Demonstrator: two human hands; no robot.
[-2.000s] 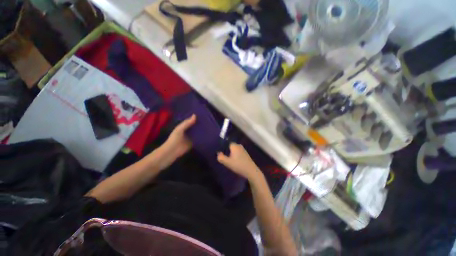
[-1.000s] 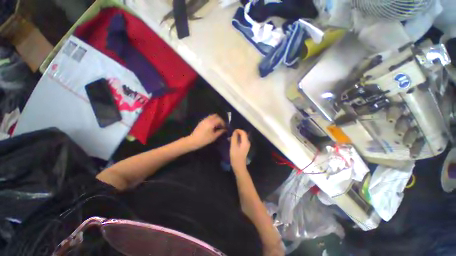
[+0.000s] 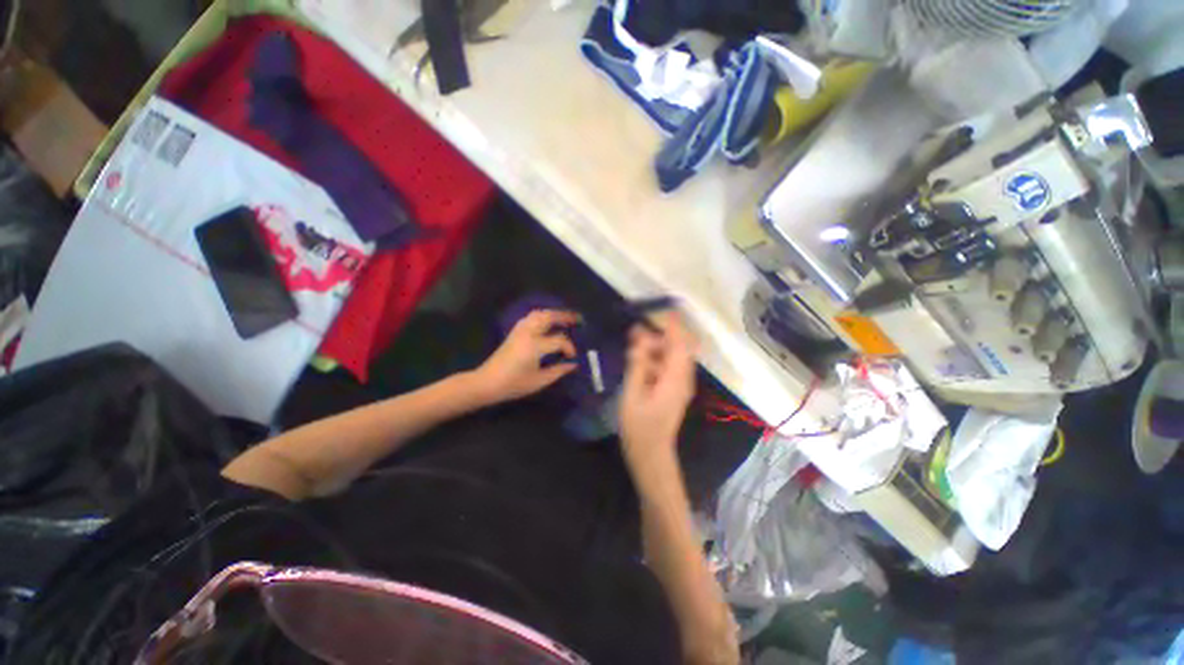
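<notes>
A dark purple cloth piece is bunched low between my hands, in front of the table edge, with a small white strip showing on it. My left hand holds the cloth at its left side with bent fingers. My right hand is raised near the table edge, its fingers pinched on a thin dark thing; whether this is snips or a strip I cannot tell. The lower part of the cloth is hard to see against the dark clothing.
A purple piece lies on red cloth at the left, beside a white package with a phone. The pale table bears blue-striped scraps and the overlock machine. Red threads and plastic bags hang at its front right.
The long purple piece across my lap is now bunched between my hands, and a purple piece shows on the red cloth. My right hand has moved up and right, away from my left hand.
</notes>
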